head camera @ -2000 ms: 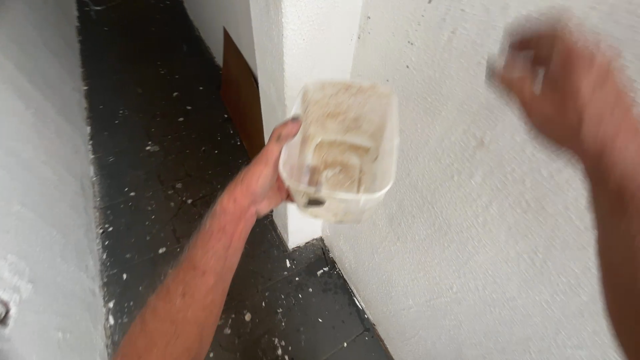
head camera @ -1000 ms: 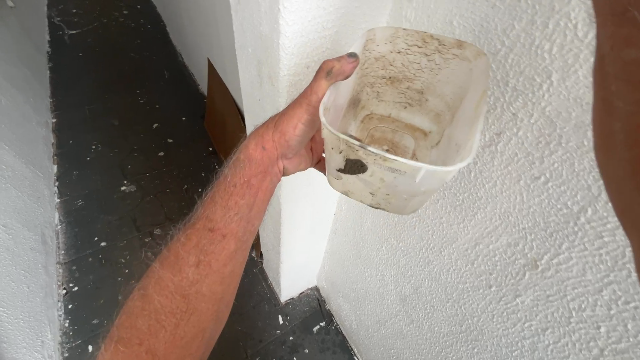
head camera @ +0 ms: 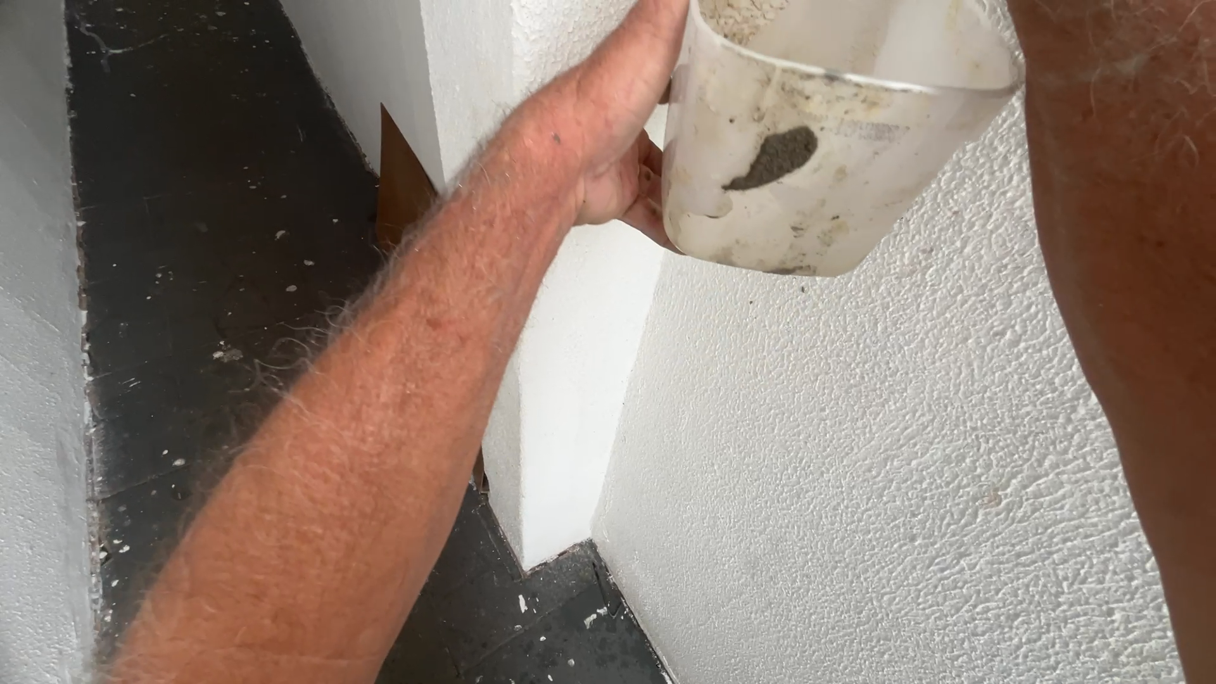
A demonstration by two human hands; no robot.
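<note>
A translucent plastic tub (head camera: 807, 180), stained and with a dark grey patch on its near side, hangs at the top of the view in front of the white wall. My left hand (head camera: 627, 142) grips it from the left, its fingers partly hidden behind the tub. The tub's top and most of its inside lie beyond the upper edge; a beige, dirty inner wall shows. My right forearm runs up along the right side, and my right hand is out of view above.
A textured white wall (head camera: 855, 456) rises at the right, meeting a white pillar (head camera: 570, 408). A brown board (head camera: 401, 180) leans behind my left forearm. The dark, paint-flecked floor (head camera: 218, 247) runs between this wall and another pale wall (head camera: 38, 380) at the left.
My left hand and the tub have moved up in the view, so the tub's top is now cut off. My right hand, visible two seconds ago, has left the view.
</note>
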